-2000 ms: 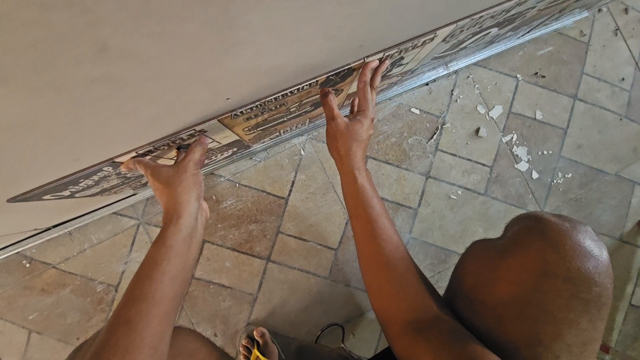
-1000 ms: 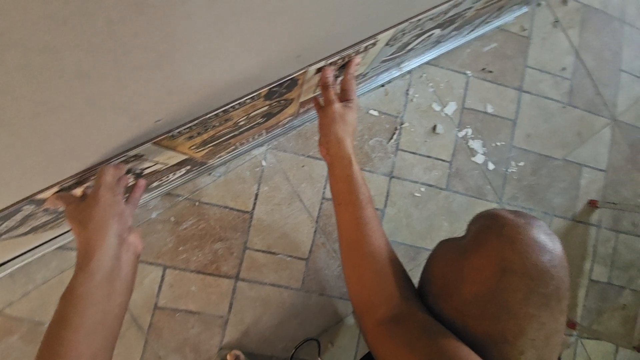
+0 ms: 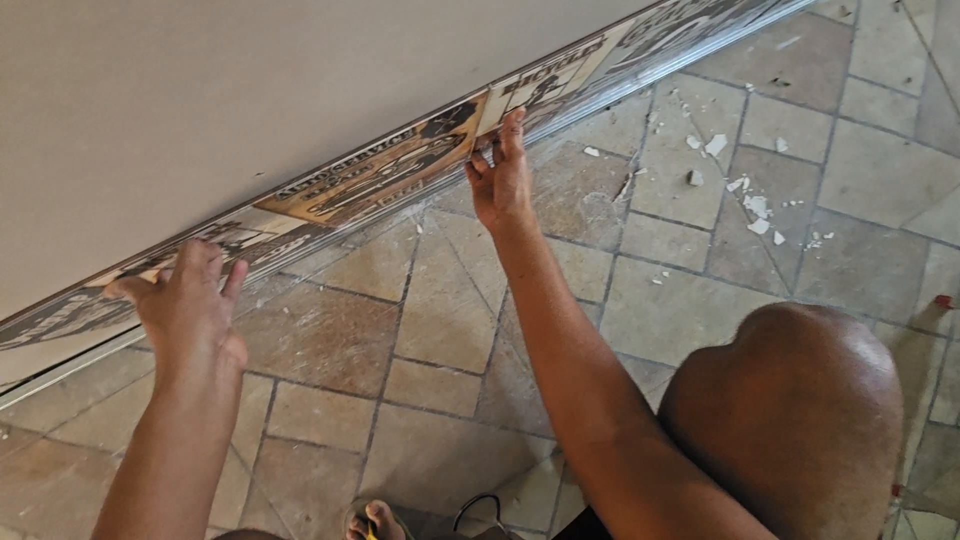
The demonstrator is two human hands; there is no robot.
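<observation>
A long printed decorative strip with vintage-style lettering and pictures point(image 3: 390, 165) lies along the foot of a plain wall point(image 3: 225, 97), just above the tiled floor. My left hand point(image 3: 187, 300) rests with spread fingers against the strip's left part. Farther right, my right hand point(image 3: 504, 176) touches the strip with its fingertips, fingers apart. Neither hand is closed around anything. Below the strip runs a pale, shiny edge strip point(image 3: 645, 86), beside the floor. Where the left fingers meet the surface is partly hidden.
White flakes and small chips point(image 3: 757, 206) lie scattered on the stone-look floor tiles point(image 3: 450, 300). My bent knee point(image 3: 787, 375) is at the right. A sandalled foot point(image 3: 375, 521) and a dark thin loop point(image 3: 480, 502) show at the bottom. A small red item point(image 3: 943, 301) lies far right.
My left hand has turned, its fingers now pointing more upward against the strip. My right hand stays by the strip, near its bicycle picture. The view has shifted somewhat.
</observation>
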